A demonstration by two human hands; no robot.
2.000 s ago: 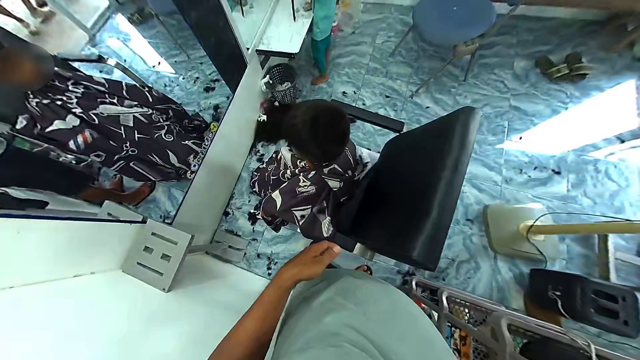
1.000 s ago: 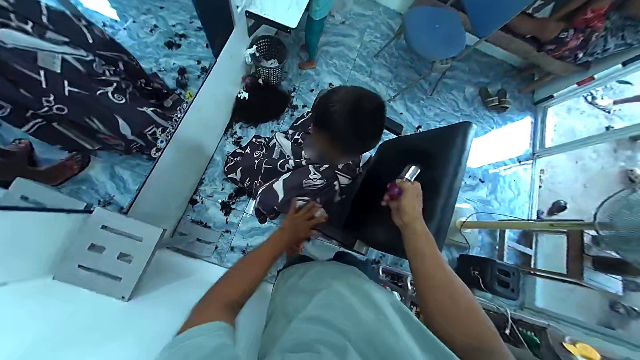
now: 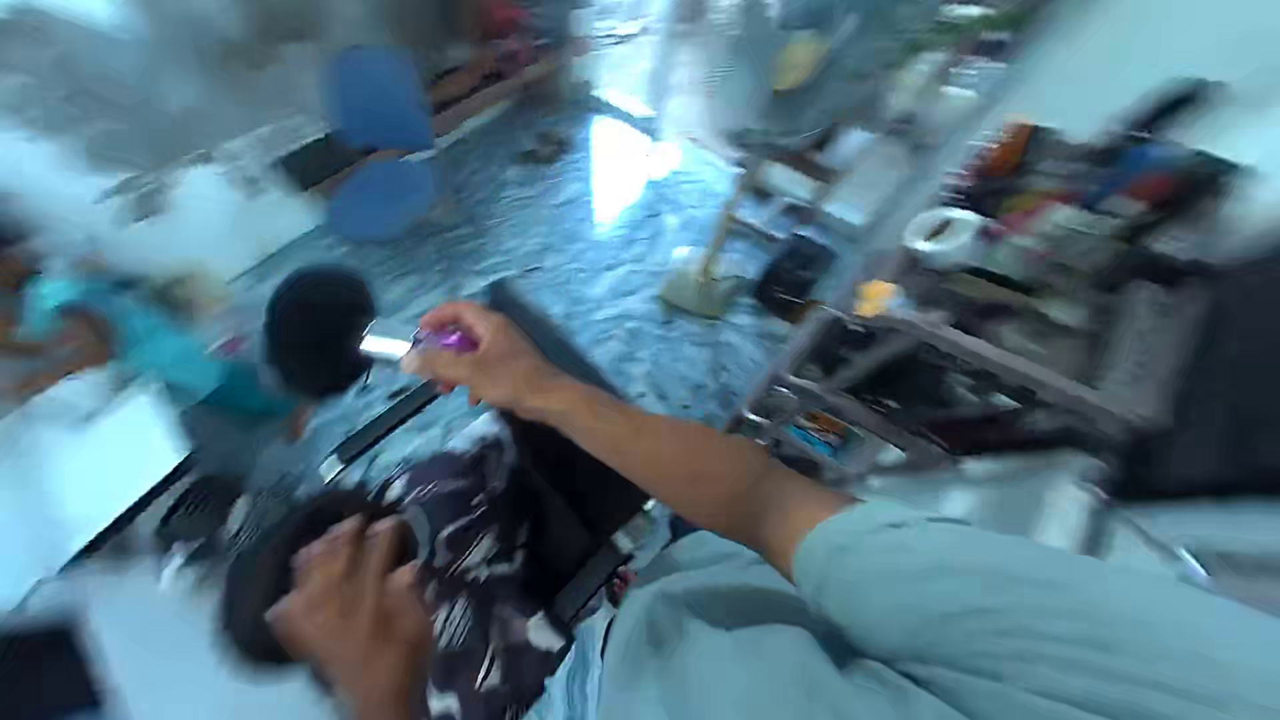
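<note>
My right hand [image 3: 465, 352] holds a purple handle [image 3: 450, 340] with a silvery collar [image 3: 388, 343]. A round black bristle head [image 3: 318, 330] appears to be at its end, as on a barber's neck duster. At the lower left, my left hand [image 3: 355, 605] lies over the dark hair [image 3: 265, 585] of a seated person, fingers somewhat apart; blur hides the exact contact. A dark cape with white print [image 3: 480, 570] covers that person's body. The black chair back [image 3: 560, 470] stands beside the cape, below my right forearm.
A black armrest [image 3: 385, 430] extends beyond the cape. On the right is a metal rack [image 3: 960, 350] with assorted items. Blue chairs [image 3: 380, 200] stand farther back. Another person in teal [image 3: 150, 330] is at the left, near a white surface [image 3: 90, 465].
The view has swung strongly toward the rack. My right hand, unseen in the oldest frame, now holds the purple-handled tool out past the chair back. My left hand has moved from the cape to the hair.
</note>
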